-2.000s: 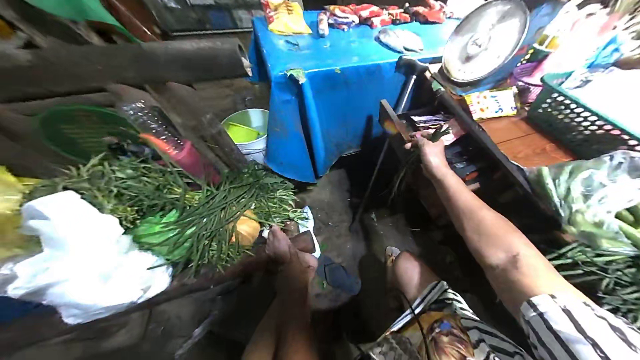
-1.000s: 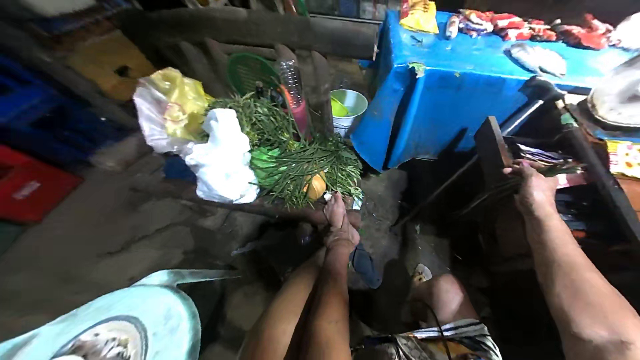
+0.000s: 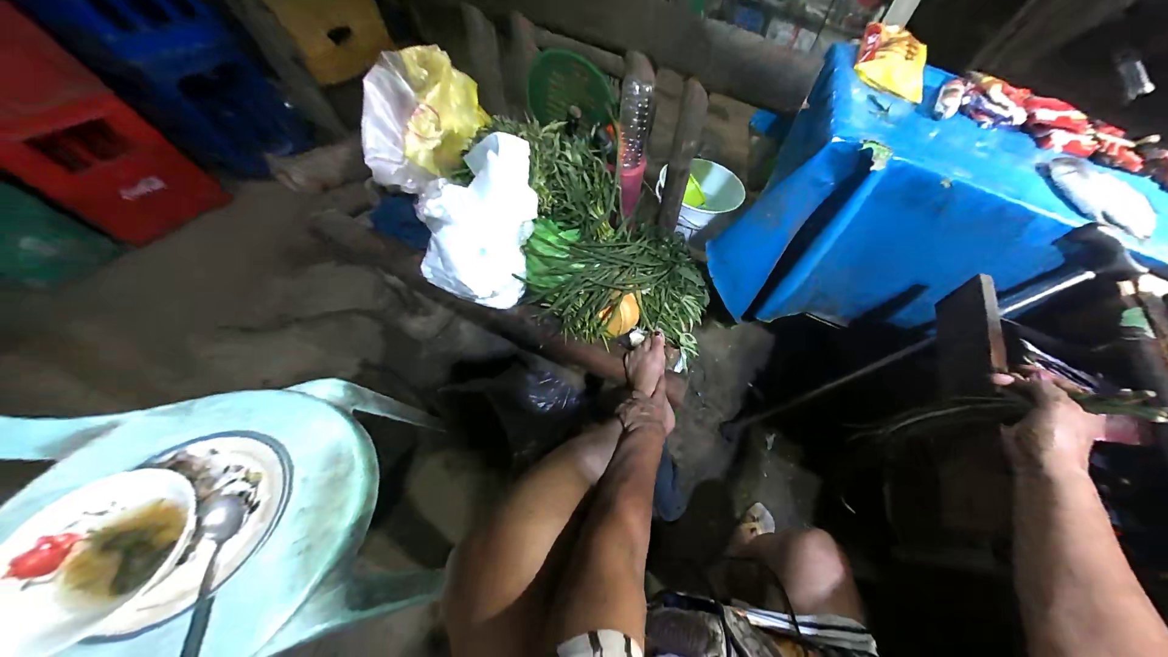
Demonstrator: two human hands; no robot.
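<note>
My right hand (image 3: 1049, 420) grips a thin bunch of long green stalks (image 3: 949, 411) beside the wooden drawer (image 3: 972, 333), where papers or packets show. My left forearm reaches forward over my bent leg (image 3: 520, 547). At its end, my left hand (image 3: 644, 401) lies against my skin near the foot, close to the edge of the vegetable bench; its fingers are hard to tell from the foot. Just beyond are long green vegetables (image 3: 630, 274), an orange-yellow piece of produce (image 3: 622, 315), a green plastic bag (image 3: 551, 254) and a white plastic bag (image 3: 484, 224).
A pale green plastic chair (image 3: 342, 456) at lower left holds a bowl of soup (image 3: 119, 538) and a plate with a spoon (image 3: 219, 520). Crates (image 3: 100, 155) stand behind. A blue-covered table (image 3: 912, 219) with packets is at right; a white bucket (image 3: 716, 196) stands beside it.
The view has swung left, bringing the chair with the bowl and the crates into sight. My right hand stays at the drawer with the stalks; my left hand stays by the bench edge.
</note>
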